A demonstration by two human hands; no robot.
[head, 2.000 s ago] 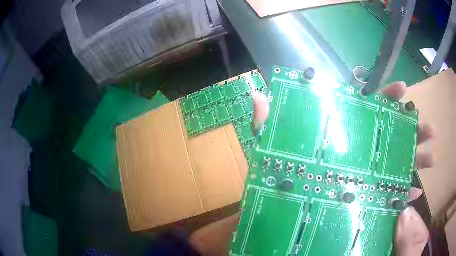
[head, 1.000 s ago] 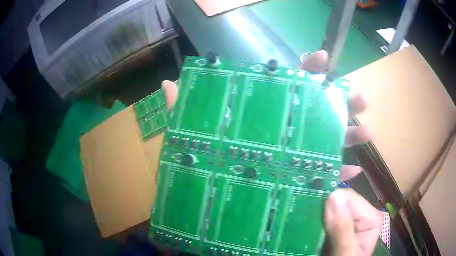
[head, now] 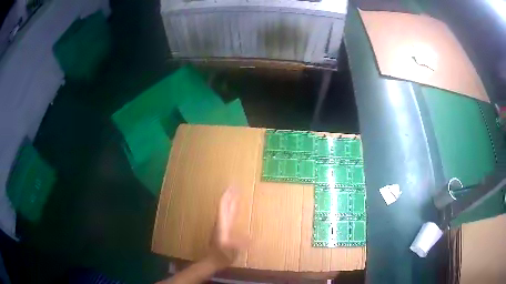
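Green circuit board panels (head: 339,161) lie face up on a tan cardboard sheet (head: 205,194), edge to edge in an L shape. One lies at the back middle (head: 289,168), and others run down the right side (head: 339,216). Bright glare crosses the right-hand ones. My left hand (head: 224,233) is over the middle front of the cardboard, blurred and seen partly edge-on, with nothing visible in it. Whether it touches the cardboard is unclear. My right hand is out of the picture.
A green bench (head: 383,144) runs along the right, with a white scrap (head: 390,193), a white cup (head: 426,239), a metal post and a cardboard sheet (head: 421,50). Cardboard stands at lower right. Green sheets (head: 161,111) lie left. A grey-white machine (head: 255,33) is behind.
The panel held up by both hands is no longer in them. My right hand has left the picture. The view has turned left and down, showing the whole cardboard sheet.
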